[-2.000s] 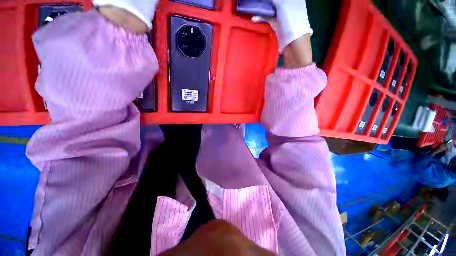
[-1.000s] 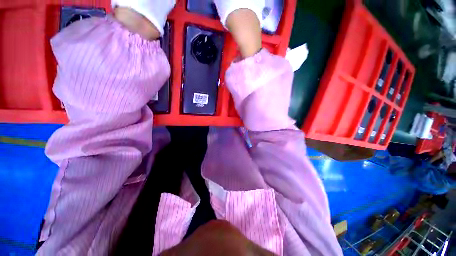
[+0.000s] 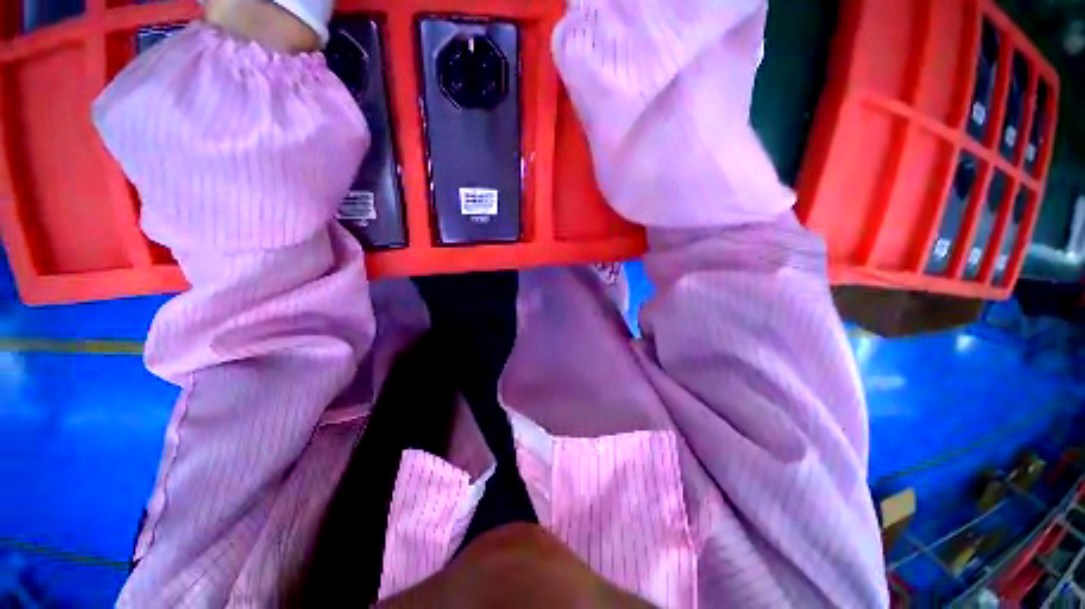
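Note:
A red compartment tray [image 3: 500,257] lies in front of me. A dark phone [image 3: 475,149] with a round black camera area and a white label [image 3: 478,201] lies in one pocket. A second phone [image 3: 378,155] lies in the pocket to its left, partly under my left sleeve. My left hand [image 3: 300,10] is cut off by the top edge; only the wrist and a bit of white glove show. My right hand is out of the picture; its pink sleeve [image 3: 684,119] reaches over the tray's right part.
A second red tray [image 3: 886,167] with several phones stands at the right, over a brown cardboard box [image 3: 910,311]. Blue floor [image 3: 952,393] shows below. Racks with boxes stand at the lower right.
My right hand has gone up out of the picture. My left hand has moved up and shows less. The trays appear shifted in the view; the white scrap beside the tray no longer shows.

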